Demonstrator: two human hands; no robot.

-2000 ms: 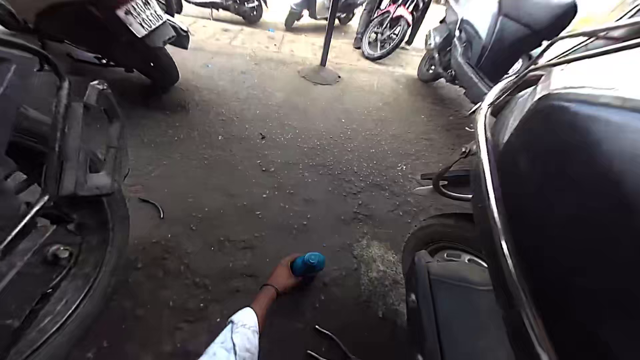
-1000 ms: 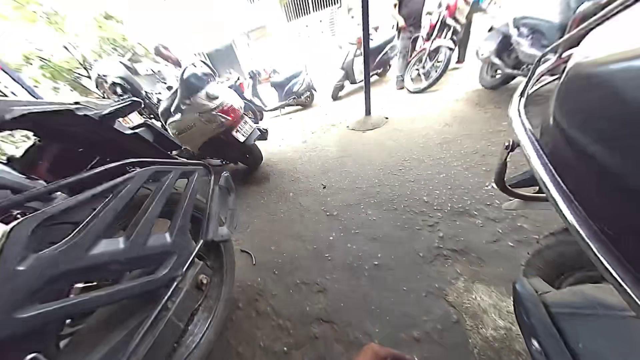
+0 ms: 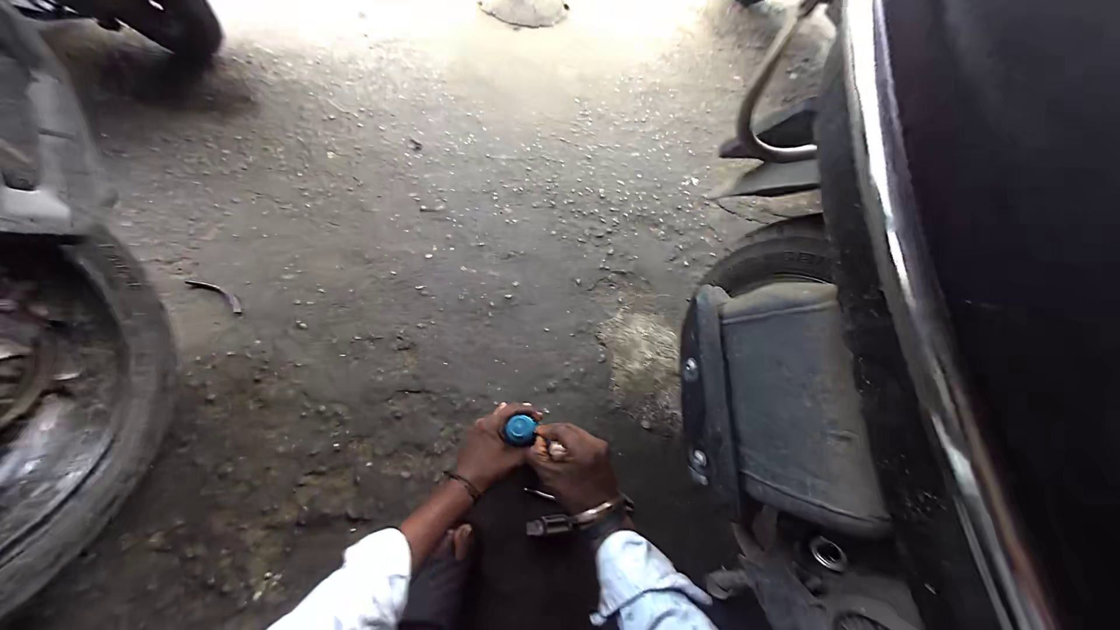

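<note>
My left hand [image 3: 490, 448] is closed around a blue cylindrical object [image 3: 521, 430] with a round, stepped top, seen from above. My right hand [image 3: 573, 464] touches its right side, with the fingers bent and the thumb and forefinger against it. Whether that hand also pinches some small thing cannot be told. A metal bracelet and a dark band circle the right wrist, and a dark clasp-like piece [image 3: 549, 525] shows beside them. The lower part of the blue object is hidden by the hands.
A scooter or motorcycle wheel [image 3: 131, 350] stands at the left. On the right are a vehicle's black body with a chrome rail [image 3: 892, 227], a tyre [image 3: 779, 254] and a grey mudguard-like part [image 3: 787, 394]. A thin curved strip [image 3: 216, 294] lies on the rough, gravelly ground [image 3: 455, 236].
My right hand has come into view and is now at the blue object, which only my left hand held two seconds ago. The view has tilted down since one second ago.
</note>
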